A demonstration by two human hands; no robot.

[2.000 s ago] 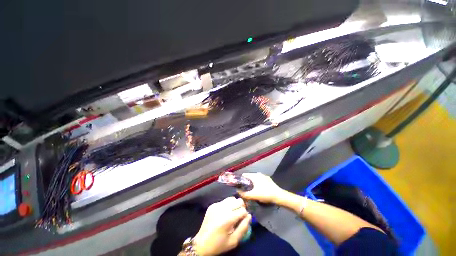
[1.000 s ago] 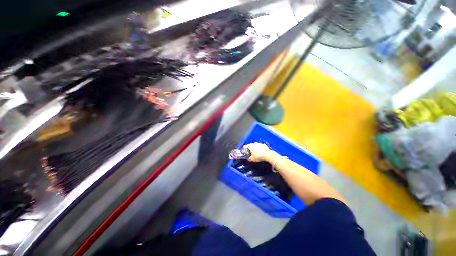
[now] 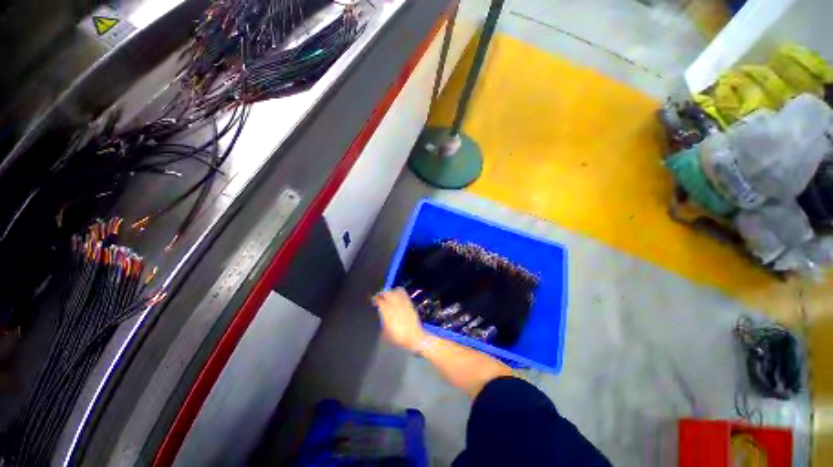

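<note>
A blue bin (image 3: 548,315) stands on the floor, holding black cable bundles (image 3: 484,292) with coppery ends at the back and shiny wrapped ends at the front. My right hand (image 3: 399,319) is at the bin's near left rim; its fingers are partly hidden, so I cannot tell whether it grips anything. My left hand is out of view. On the metal tray, a block of black cables (image 3: 78,319) lies with its coppery ends together, and a loose cable pile (image 3: 292,59) lies further back.
A grey machine edge with a red stripe (image 3: 342,178) runs along the left. A green round stand base (image 3: 445,160) is behind the bin. Grey and yellow sacks (image 3: 763,155), a dark coil (image 3: 772,356) and a red box (image 3: 708,442) are at right. A blue stool-like object (image 3: 333,433) is below.
The view has swung right and down to the bin. My right hand has moved from over the bin to its near left rim. My left hand has left the picture since the earliest frame.
</note>
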